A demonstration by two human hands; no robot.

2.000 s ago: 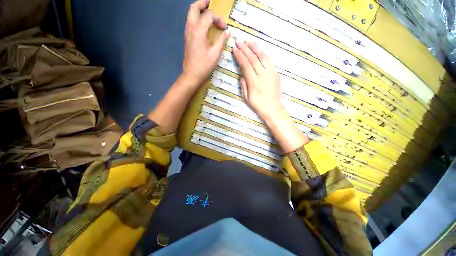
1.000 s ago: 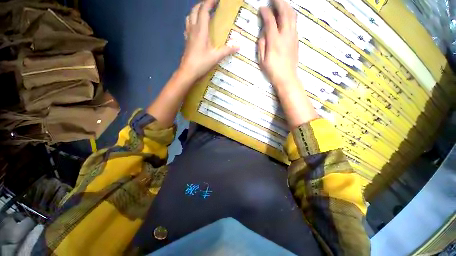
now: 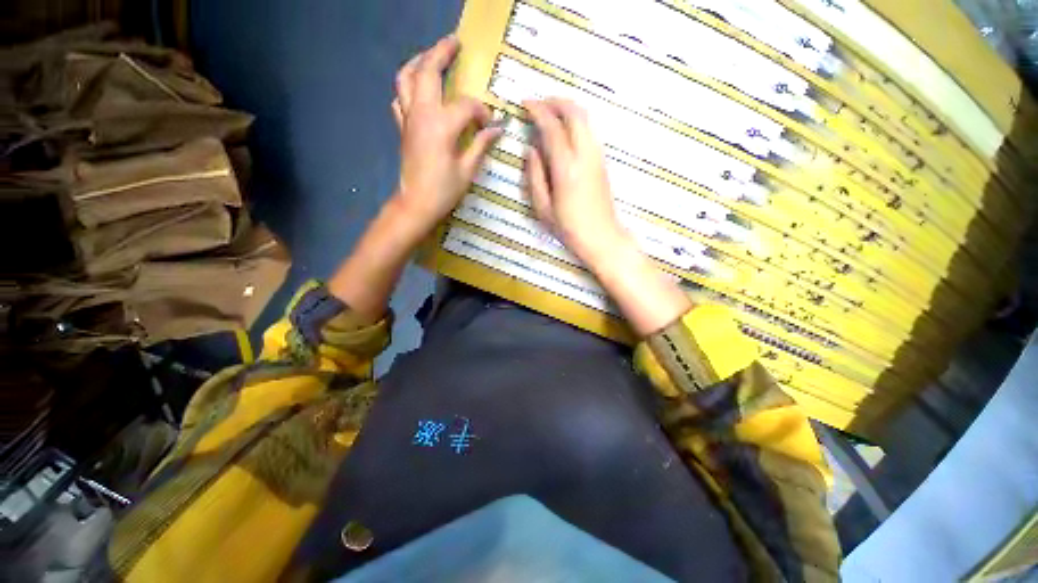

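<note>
The yellow template board [image 3: 911, 245] lies in front of me, tilted. White zippers [image 3: 672, 114] lie in its parallel slots, with small dark marks near their right ends. My left hand [image 3: 438, 142] is at the board's left edge, thumb and index finger close together at the left end of a zipper. Whether they pinch the tape is too small to tell. My right hand [image 3: 575, 182] lies palm down over the slots just right of it, fingertips on the white strips near their left ends. Part of the lower strips is hidden under the right hand and wrist.
Brown sewn goods [image 3: 159, 188] are stacked at the left. The dark floor [image 3: 307, 125] shows between them and the board. A grey metal surface [image 3: 956, 490] is at the lower right. Crumpled clear plastic [image 3: 1002, 23] is at the upper right corner.
My right hand has moved down and left across the strips, close to my left hand. My left hand's thumb and index finger have closed together. The board has shifted in view.
</note>
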